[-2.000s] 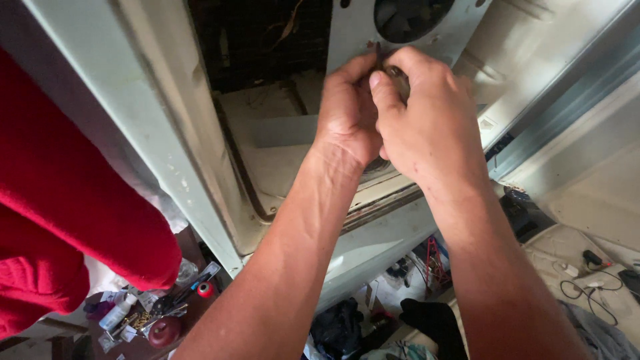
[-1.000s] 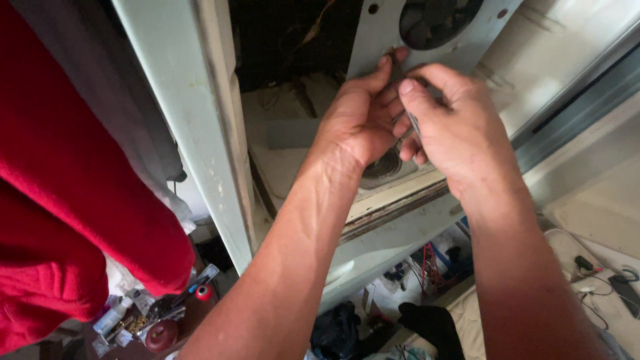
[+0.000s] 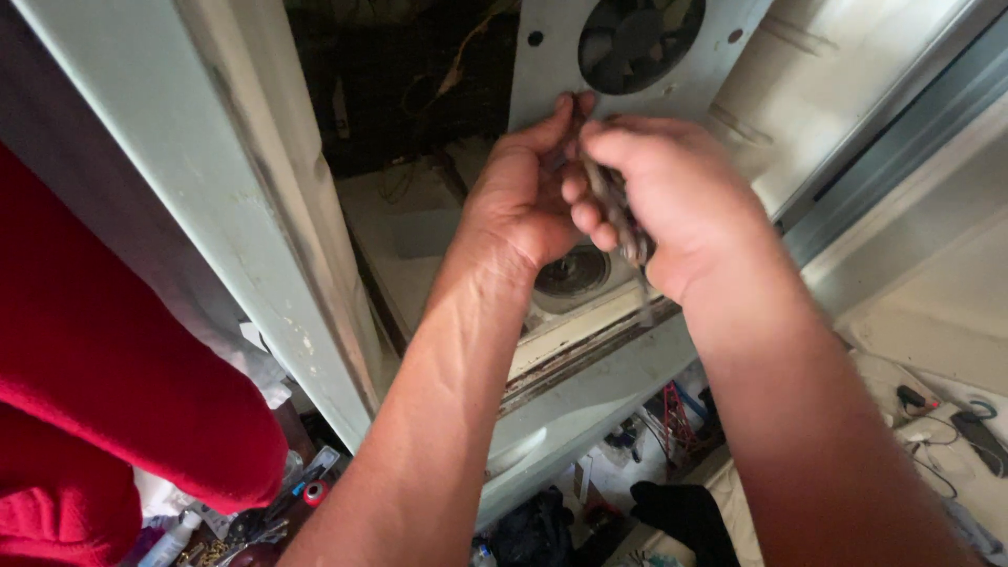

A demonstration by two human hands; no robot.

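Observation:
My right hand (image 3: 669,189) is closed around a worn, dark metal hand tool (image 3: 618,209), perhaps pliers; motion blur hides its exact kind. Its lower end points down out of my fist. Close by on the left, my left hand (image 3: 528,189) has its thumb and fingertips together at the tool's upper end, on something small that I cannot make out. Both hands are just under the fan (image 3: 642,39), which is set in a grey metal panel (image 3: 543,79) with round holes. Below my hands a round vent or fan opening (image 3: 573,272) shows in the cabinet floor.
A pale metal cabinet frame (image 3: 236,205) surrounds the dark cavity, where loose wires (image 3: 465,63) hang. Red cloth (image 3: 118,339) hangs at the left. Underneath lie a black cloth (image 3: 685,512), a small bottle (image 3: 173,539) and tangled odds and ends. Cables (image 3: 937,449) lie at the lower right.
The tool in my right hand shows more fully and my right fist has turned around it. Both hands stay close together below the fan. The view has shifted slightly.

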